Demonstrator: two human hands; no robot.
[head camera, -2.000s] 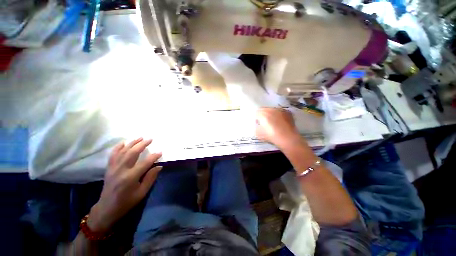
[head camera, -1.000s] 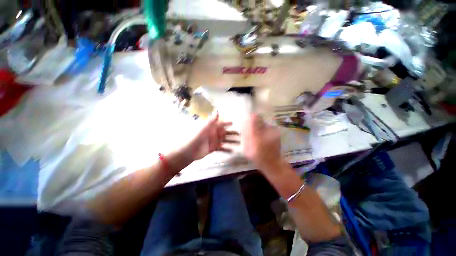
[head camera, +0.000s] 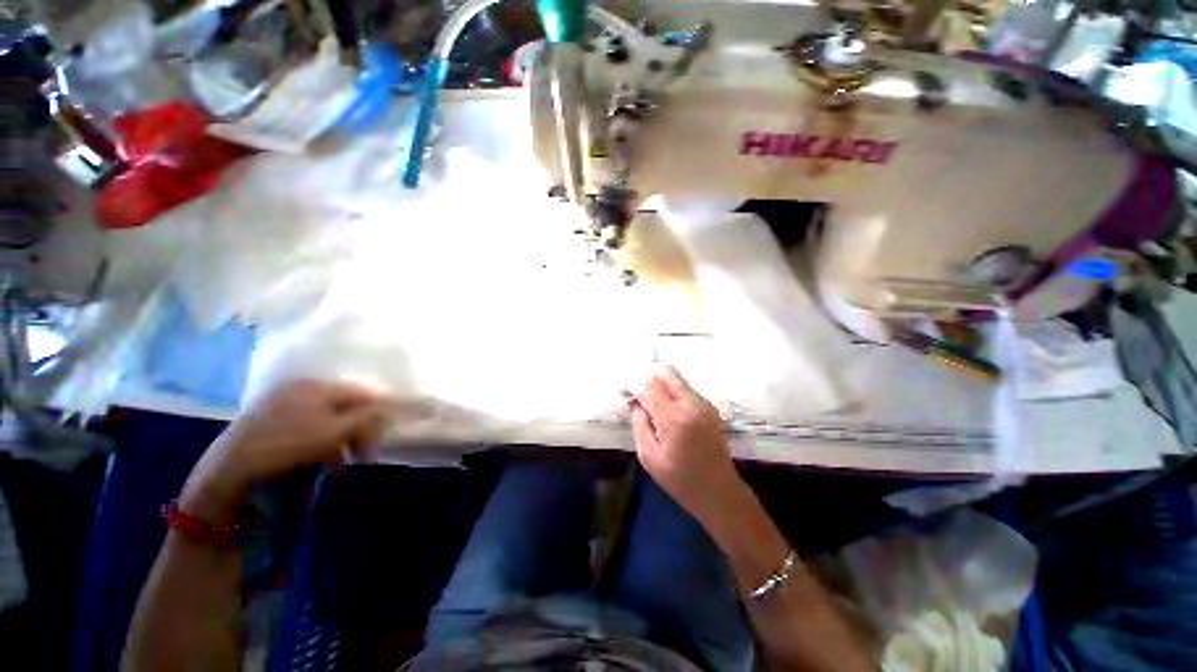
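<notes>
White fabric lies overexposed on the table left of and below the needle area, its front part at the table edge. My left hand is at the front edge on the left, blurred, fingers curled on the fabric edge. My right hand is below the needle, thumb and fingertips together at the fabric's right part. The cream HIKARI sewing machine stands behind, with its presser foot and needle over the fabric. A white piece lies right of the tan throat plate.
A blue bar lamp and green fitting stand by the machine head. A red plastic bag lies upper left, a light-blue piece at the left. Pens lie right. White strips hang over the front edge.
My hands, together near the needle a second ago, are now apart: the left at the left front edge, the right lower at the fabric. The view has shifted left.
</notes>
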